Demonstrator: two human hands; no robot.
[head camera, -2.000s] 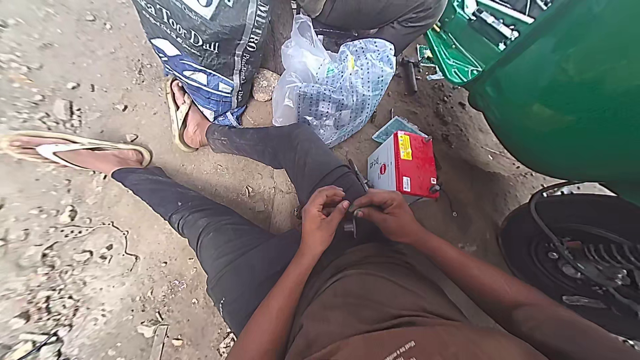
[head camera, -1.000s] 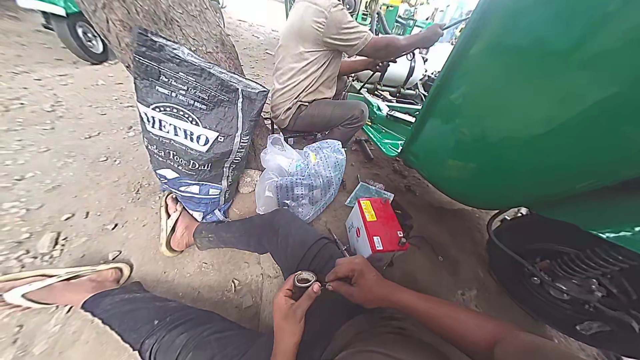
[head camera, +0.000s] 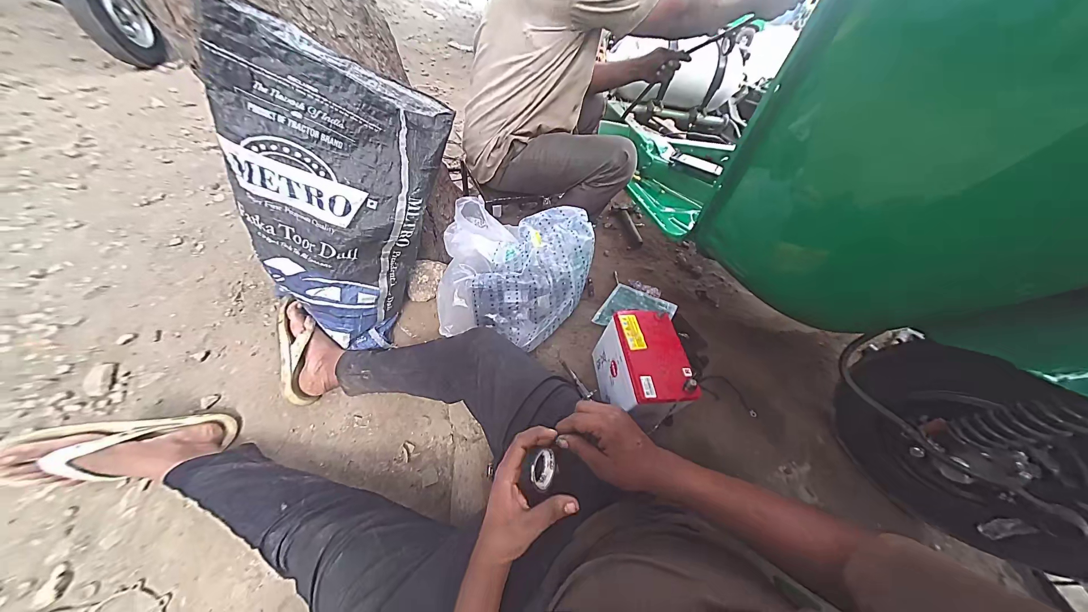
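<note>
My left hand (head camera: 517, 501) holds a small dark round part with a bright metal ring (head camera: 542, 469) between thumb and fingers, above my lap. The fingertips of my right hand (head camera: 608, 444) meet the left fingertips at the part's upper edge; whether they pinch something small cannot be seen. Just beyond the right hand a thin pointed tool (head camera: 578, 381) lies by my knee, next to a red and white battery (head camera: 646, 361) on the ground.
A clear plastic bag (head camera: 518, 276) and a black woven sack (head camera: 319, 161) stand by a tree trunk (head camera: 340, 34). A co-worker (head camera: 544, 93) squats near an opened green vehicle. At right are a green body panel (head camera: 850, 170) and a wheel with a coil spring (head camera: 1003, 425).
The ringed part, between both hands two seconds ago, now sits in my left hand with its ring facing up. The view has tilted up and brought the co-worker's upper body into sight.
</note>
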